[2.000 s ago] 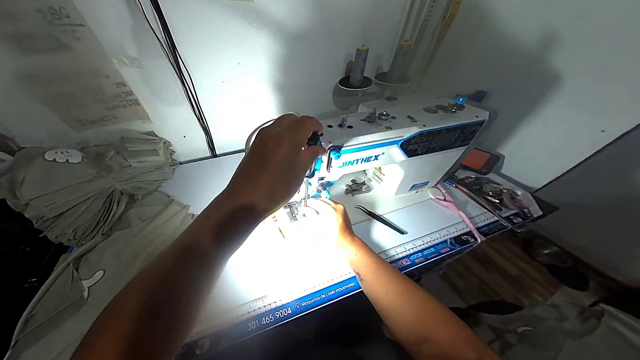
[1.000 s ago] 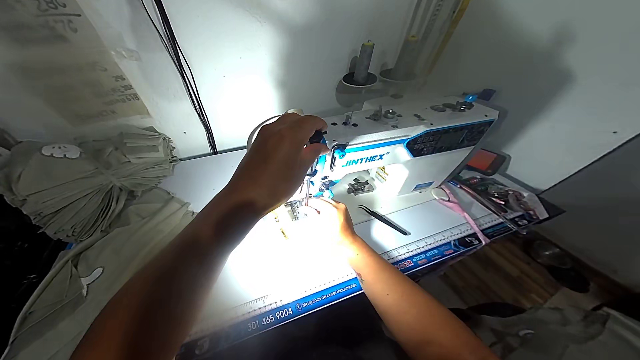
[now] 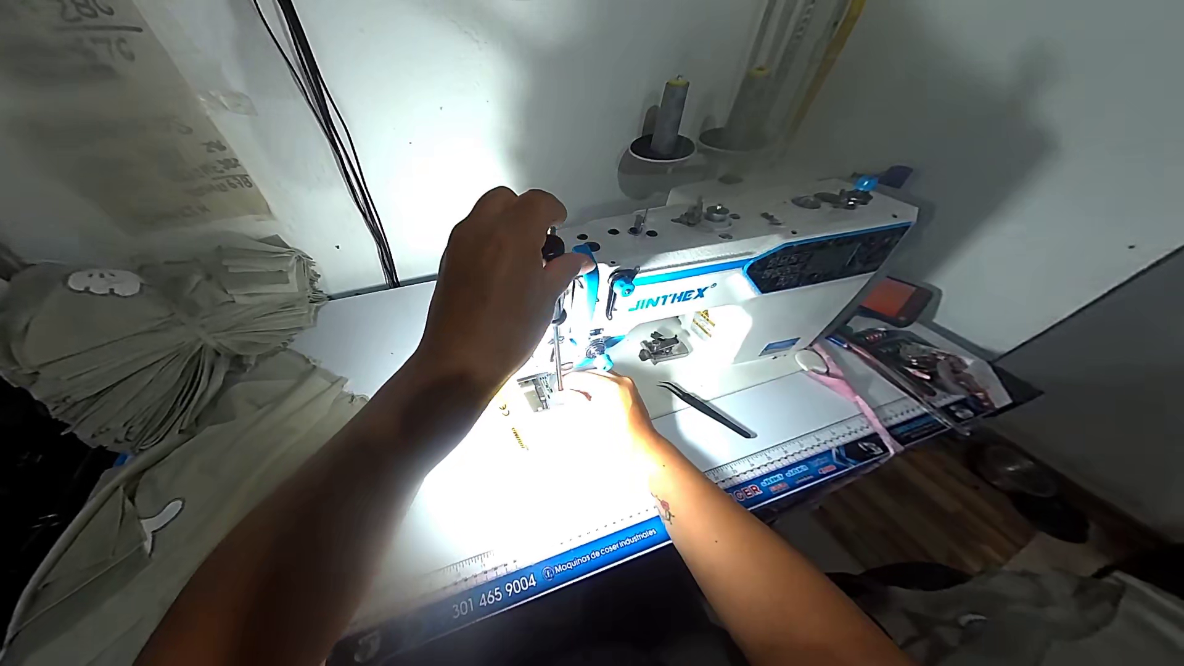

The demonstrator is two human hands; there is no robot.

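A white and blue Jinthex sewing machine (image 3: pixel 684 296) stands on the white table (image 3: pixel 462 536). My left hand (image 3: pixel 499 277) is at the machine's needle end, thumb and fingers closed around the dark top of an upright tool (image 3: pixel 552 246), apparently a screwdriver. A thin metal shaft comes down below the hand, its lower end near the metal needle plate (image 3: pixel 536 392). My right hand (image 3: pixel 606 398) rests low beside that shaft, fingertips near the needle area; glare hides whether they hold anything. Black tweezers (image 3: pixel 708 409) lie on the table right of this hand.
Bundled grey-green fabric pieces (image 3: pixel 194 324) and more cloth (image 3: pixel 231 472) lie at left. Thread cones (image 3: pixel 670 116) stand behind the machine. Pink-handled scissors (image 3: pixel 846 388) and a tray of small tools (image 3: pixel 925 365) are at right. A ruler strip (image 3: pixel 805 449) follows the front edge.
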